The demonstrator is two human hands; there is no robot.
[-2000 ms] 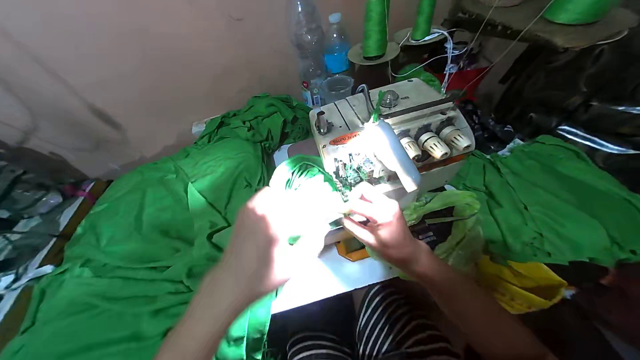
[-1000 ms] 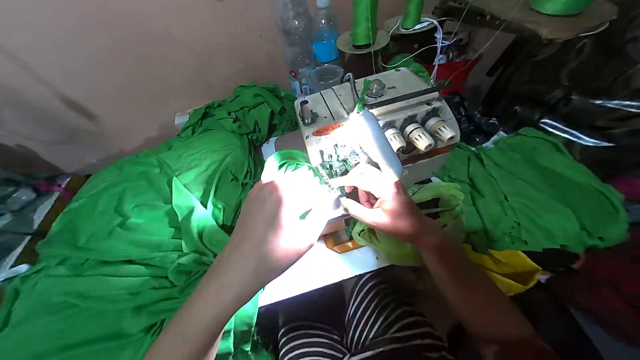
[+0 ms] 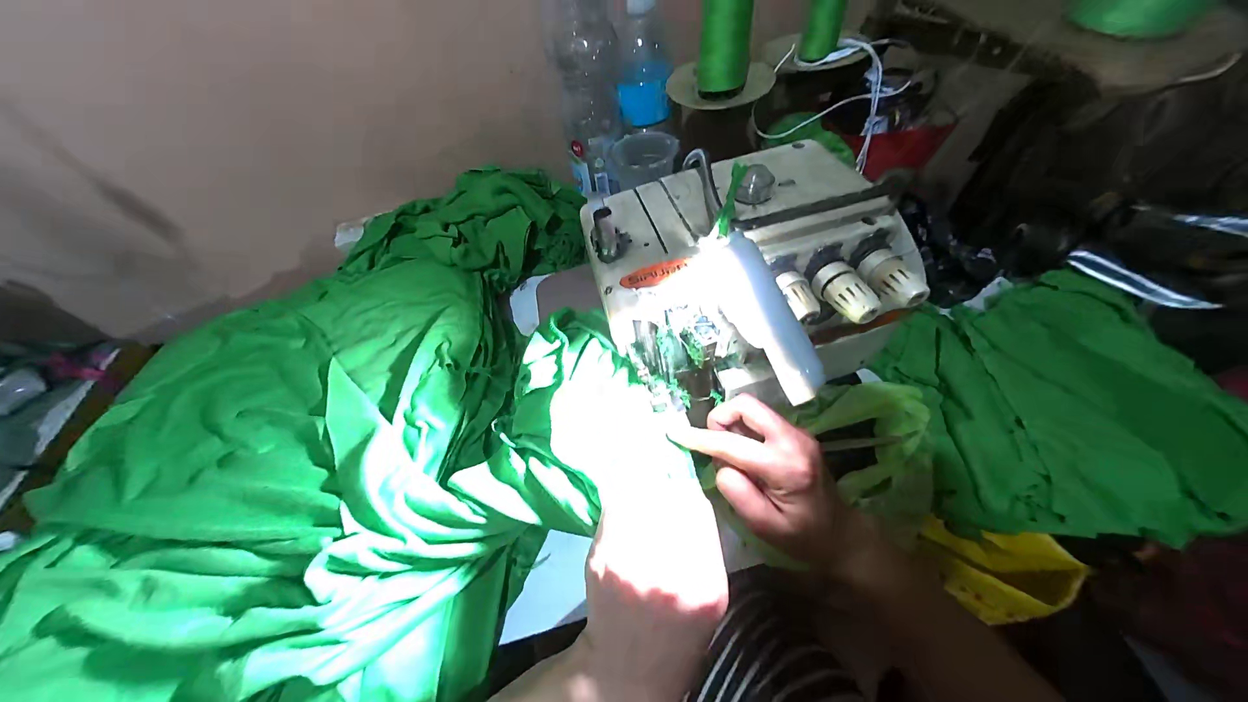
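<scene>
An overlock sewing machine (image 3: 751,263) with a bright white lamp (image 3: 770,317) stands in front of me. My left hand (image 3: 634,468) lies at its needle area, on the green fabric (image 3: 556,390); glare washes out its fingers, so its grip does not show. My right hand (image 3: 775,473) is just right of it, index finger stretched toward the presser foot area and the other fingers curled. Whether the right fingertips pinch the cloth edge is lost in the glare. The large heap of green fabric (image 3: 224,429) spreads out on the left and runs up to my left hand.
Green thread cones (image 3: 724,49), a bottle with blue liquid (image 3: 644,88) and a plastic cup (image 3: 643,159) stand behind the machine. More green cloth (image 3: 1072,409) lies at the right, above a yellow bag (image 3: 1004,570). A translucent green plastic bag (image 3: 877,458) hangs beside the machine's front.
My left hand has moved right and closer to my right hand, with green fabric now bunched beside it. My right hand's index finger has straightened toward the needle area.
</scene>
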